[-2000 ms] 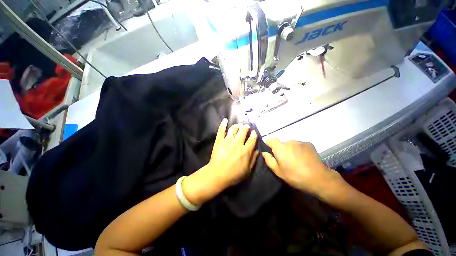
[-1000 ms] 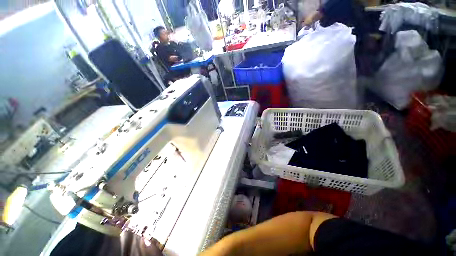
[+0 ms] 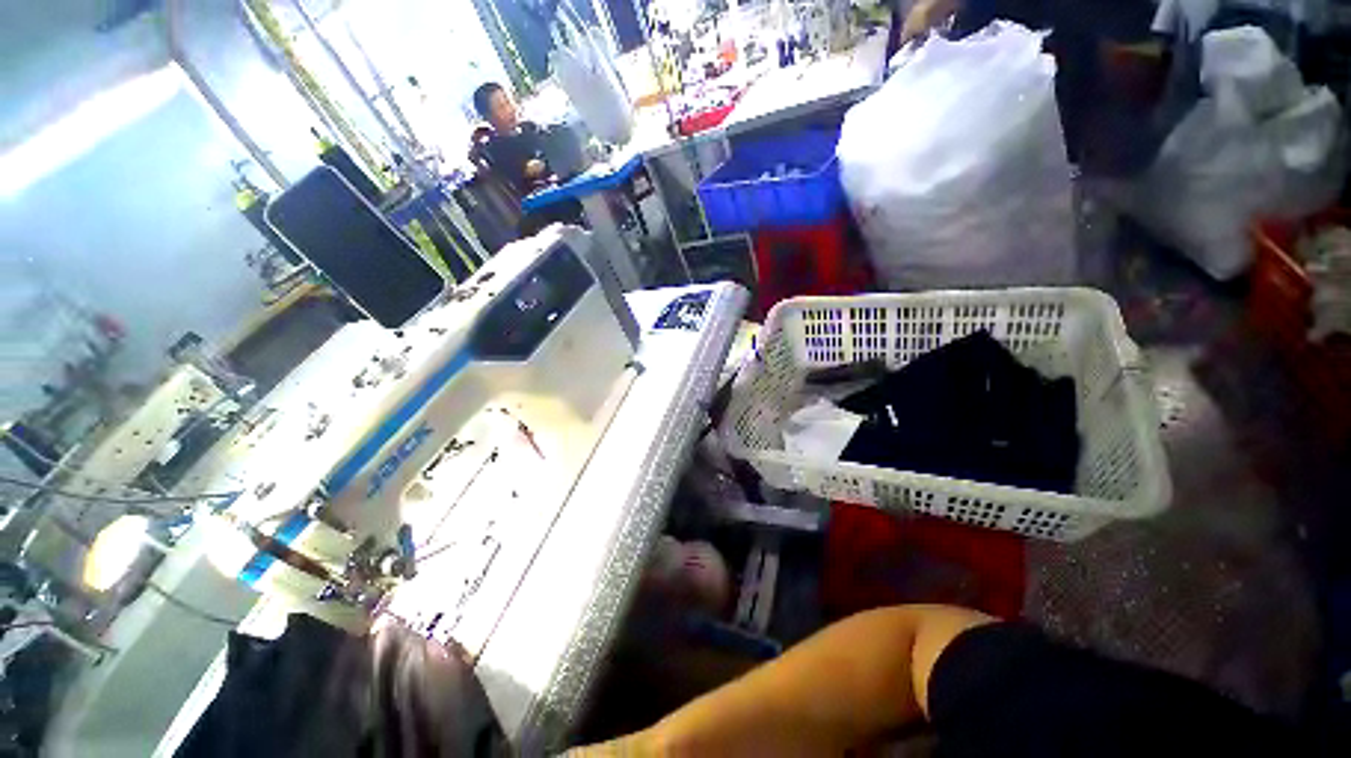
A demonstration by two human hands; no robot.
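Observation:
The black garment piece (image 3: 334, 693) lies at the lower left, under and in front of the needle end of the white JACK sewing machine (image 3: 445, 388). The presser foot area (image 3: 371, 575) is brightly lit and small, so its contact with the cloth is unclear. My right forearm (image 3: 785, 684) crosses the bottom of the picture, and my right hand is cut off by the lower edge. My left hand is out of the picture.
A white perforated basket (image 3: 948, 496) with black cut pieces (image 3: 971, 422) and a white piece (image 3: 822, 430) stands right of the table (image 3: 571, 592). Behind are a blue crate (image 3: 771, 185), a large white sack (image 3: 960, 178) and a seated person (image 3: 507, 148). Red containers stand below and behind the basket.
The view has swung from the needle and both hands to the right, toward the basket. Both hands have left the picture; over the last second, more of the black cloth has come into view.

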